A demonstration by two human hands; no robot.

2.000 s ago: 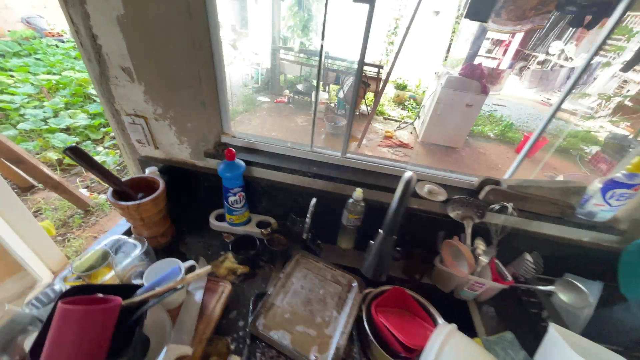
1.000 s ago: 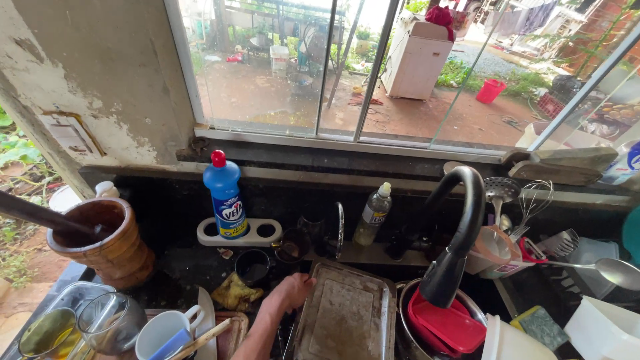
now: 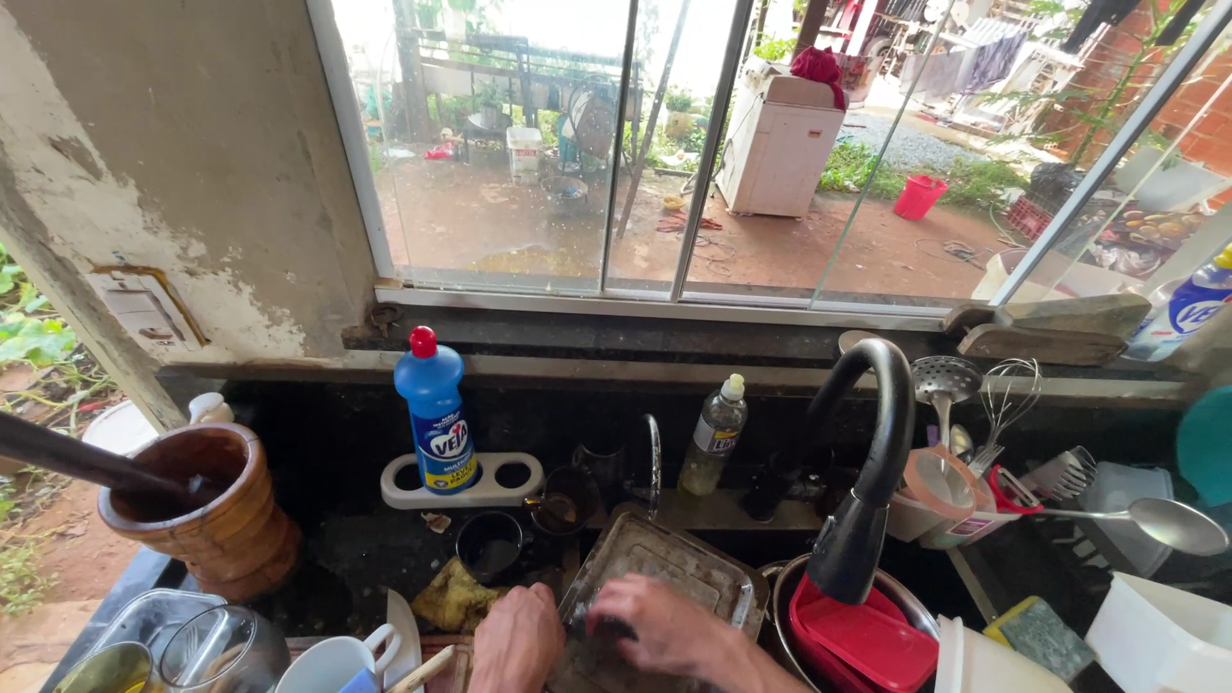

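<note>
A dark, stained metal baking pan (image 3: 674, 568) lies tilted at the sink. My left hand (image 3: 520, 630) is closed at the pan's left edge. Over the pan's left part is my right hand (image 3: 650, 616), fingers curled around a small dark thing, too blurred to name. Left of the pan lie a yellowish cloth (image 3: 454, 597) and a black cup (image 3: 489, 547). A black faucet (image 3: 866, 472) arches above a metal pot (image 3: 919, 606) holding red plastic containers (image 3: 866, 640), just right of the pan.
Blue cleaner bottle (image 3: 435, 414) in a white holder (image 3: 399, 481); dish soap bottle (image 3: 714, 438) behind the pan. Wooden mortar (image 3: 236, 510), glass (image 3: 226, 645) and white mug (image 3: 322, 664) at left. Utensil container (image 3: 924, 520), sponge (image 3: 1044, 635) and white containers (image 3: 1155, 626) at right.
My left hand, out of view two seconds ago, reached the pan's left edge one second ago and is still beside it. My right hand has come into view over the pan.
</note>
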